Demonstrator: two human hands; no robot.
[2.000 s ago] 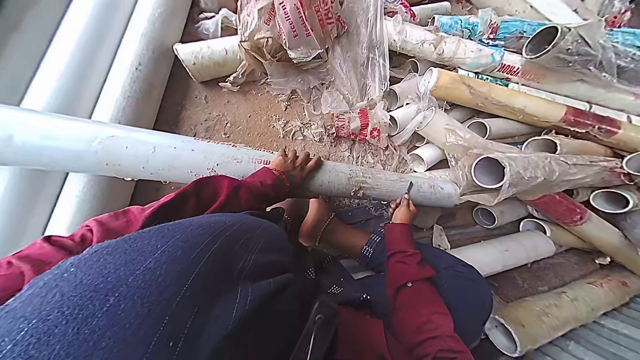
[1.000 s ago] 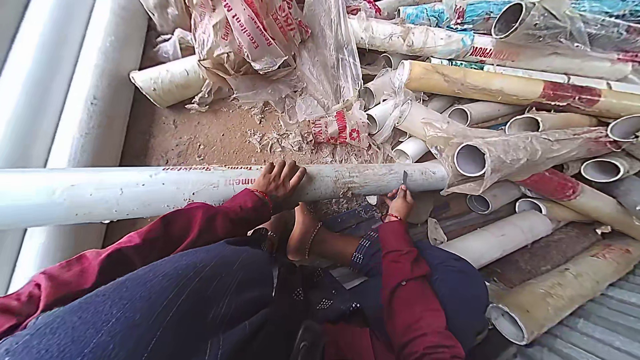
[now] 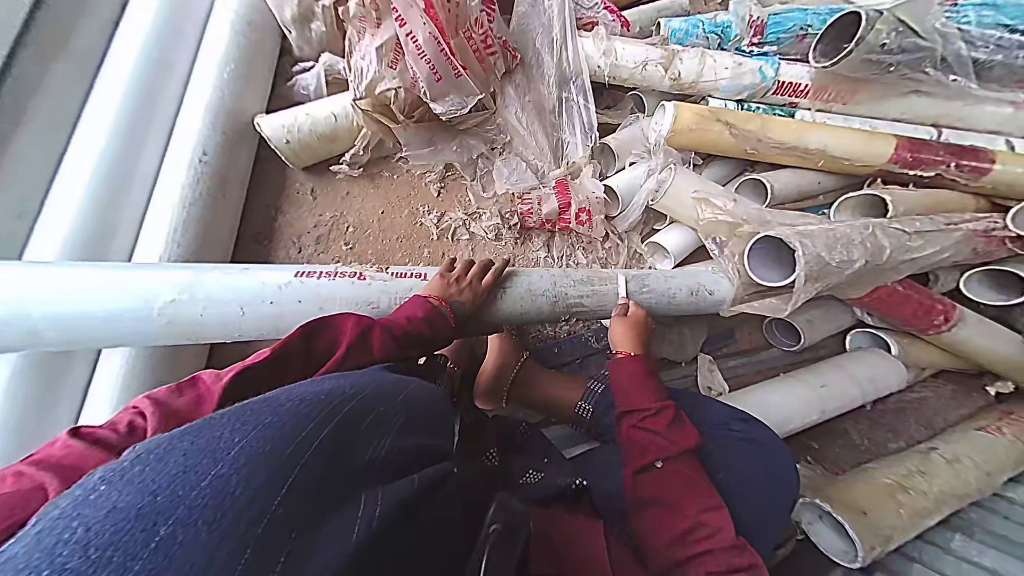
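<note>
A long white plastic pipe [image 3: 200,308] with red print lies across in front of me, over my feet. My left hand [image 3: 466,288] rests over the top of the pipe near the middle, fingers spread on its far side. My right hand [image 3: 630,326] is closed on a small flat blade [image 3: 622,286], whose upright tip lies against the pipe's side near its right end. Grey scuffs mark the pipe between my hands. The blade's lower part is hidden in my fingers.
Several white pipes [image 3: 180,172] lie at the left. Cut pipes in plastic wrap, one a yellowish pipe [image 3: 784,140], are heaped at the right. Crumpled printed plastic film [image 3: 432,56] and a short pipe piece [image 3: 310,132] lie beyond, with shavings [image 3: 472,224] on the dirt floor.
The pipe, slanted two seconds ago, now lies nearly level in view. My right hand with the blade stays near the pipe's right end, my left hand on its top.
</note>
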